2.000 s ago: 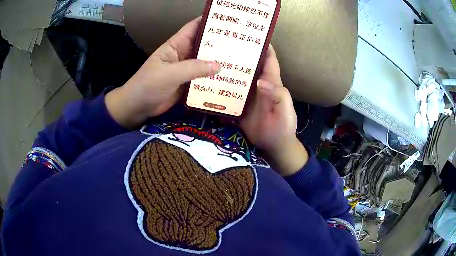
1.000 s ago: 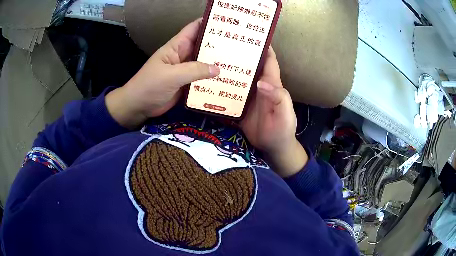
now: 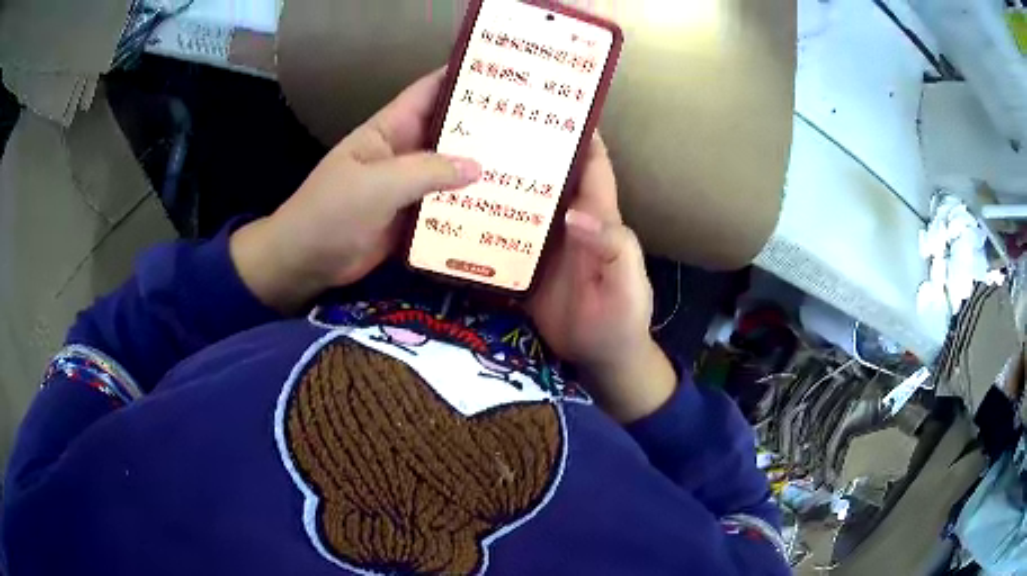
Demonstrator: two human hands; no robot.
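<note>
A smartphone [image 3: 507, 146] in a dark red case shows a bright page of text. My left hand [image 3: 355, 186] grips its left side, with the thumb lying over the screen. My right hand [image 3: 597, 264] supports its right side and lower right edge; the fingers behind the phone are hidden. Behind the phone a khaki-brown trouser panel [image 3: 710, 135] lies on the white table [image 3: 850, 191] and hangs over its front edge.
Large brown cloth pieces [image 3: 79, 214] hang at the left. A crumpled white heap [image 3: 946, 253] lies at the right table end. Small brown cut pieces [image 3: 884, 456] are piled below it. A pale blue cloth [image 3: 997, 518] is at the far right.
The phone and both hands sit slightly lower and further left in the view, and the phone's top edge now shows. The grip has not changed.
</note>
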